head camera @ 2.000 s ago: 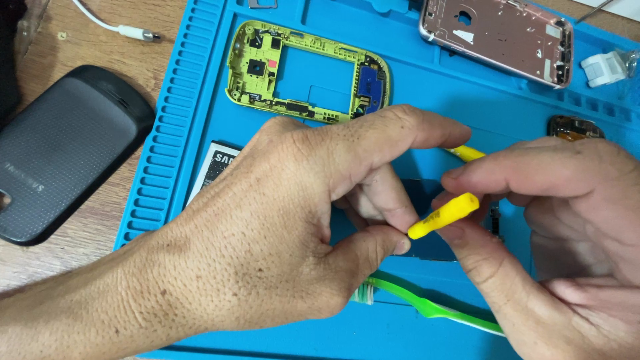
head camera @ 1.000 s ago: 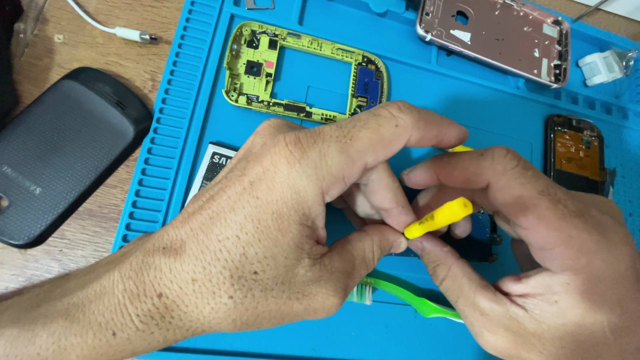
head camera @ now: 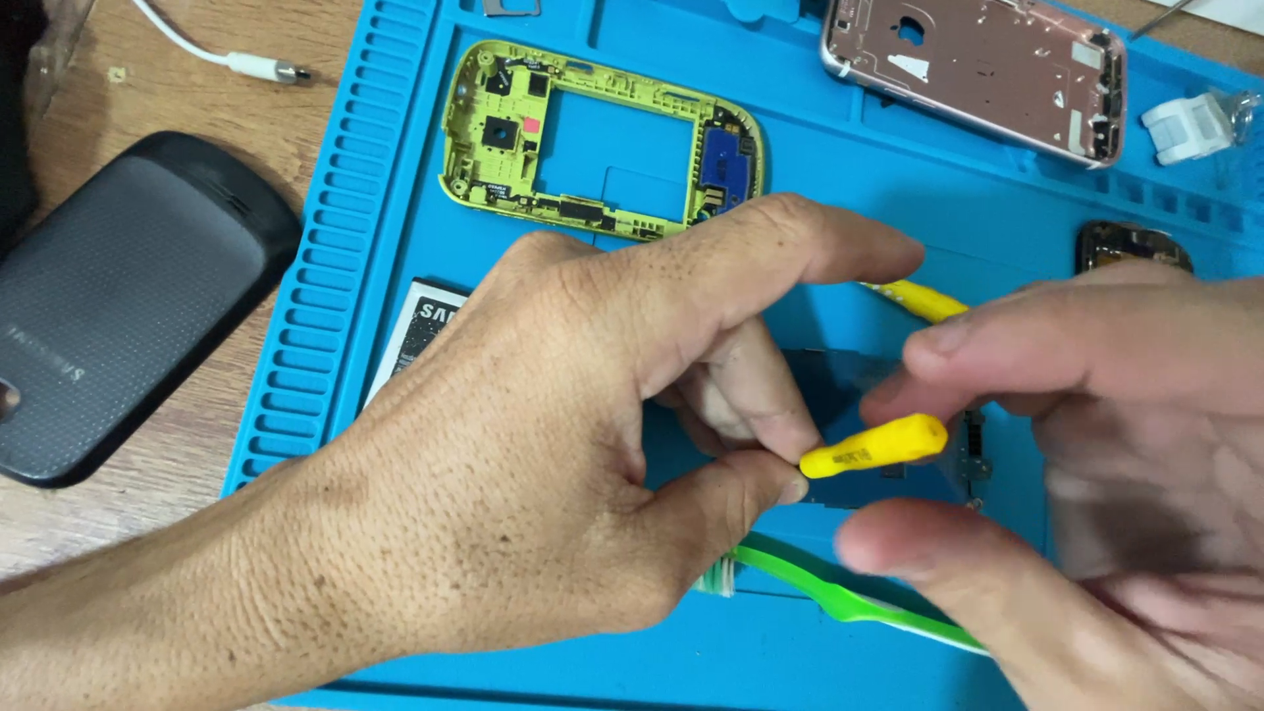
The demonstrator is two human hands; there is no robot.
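Thumb and fingertips of my left hand [head camera: 583, 425] pinch the narrow end of a small yellow-handled tool [head camera: 874, 444], perhaps a screwdriver; its shaft is hidden. My right hand [head camera: 1116, 454] is blurred, with thumb and fingers apart around the tool's thick end. Another yellow piece [head camera: 918, 299] shows behind the right fingers; what it belongs to is unclear. Beneath the hands lies a dark flat phone part [head camera: 849, 380], partly covered. A green toothbrush [head camera: 839, 597] rests on the blue mat just below, its bristles next to the left hand.
The blue silicone repair mat [head camera: 474, 662] holds a yellow-green phone mid-frame [head camera: 617, 222], a battery [head camera: 395, 341], a rose-gold phone housing [head camera: 973, 74], a dark phone part [head camera: 1136, 242] and a white plastic piece [head camera: 1185, 128]. On the wooden table lie a black back cover [head camera: 138, 306] and a white cable [head camera: 262, 67].
My right thumb and fingers were closed around the yellow handle and have spread apart from it. The left hand keeps its pinch in about the same place.
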